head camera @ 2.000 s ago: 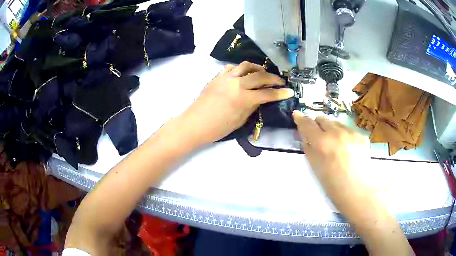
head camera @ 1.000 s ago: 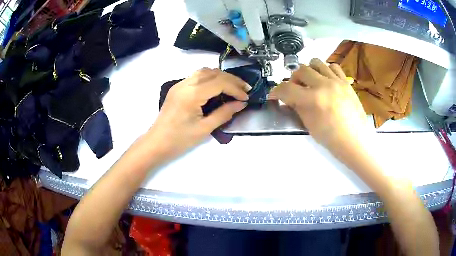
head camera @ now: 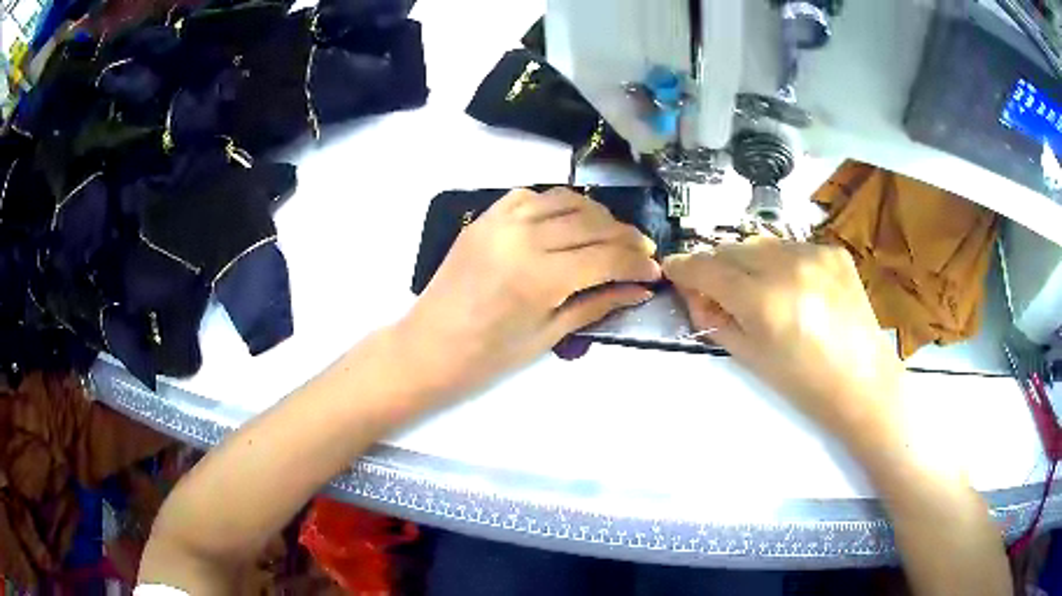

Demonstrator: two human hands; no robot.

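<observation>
A dark fabric pouch piece [head camera: 444, 228] lies flat on the table, its right end at the presser foot [head camera: 679, 198] of the white sewing machine [head camera: 617, 70]. My left hand [head camera: 538, 274] is on the piece and grips its near edge between thumb and fingers, covering much of it. My right hand [head camera: 778, 305] meets the left fingertips at the piece's near right corner, just in front of the needle area, and seems to pinch that edge. Another dark piece with gold lettering [head camera: 526, 82] lies behind, left of the machine head.
Many dark pieces with gold zips [head camera: 198, 221] are heaped at left. Brown cut pieces [head camera: 920, 256] are stacked right of the needle. A ruler strip [head camera: 524, 518] runs along the near table edge. Brown cloth [head camera: 58, 466] and a red-orange cloth [head camera: 355, 545] show below it. Red-handled snips [head camera: 1031, 375] lie at far right.
Since one second ago, the view has shifted, so the machine appears lower and further right. The piece now lies flatter, and my fingertips have come together at its near edge; they were apart before.
</observation>
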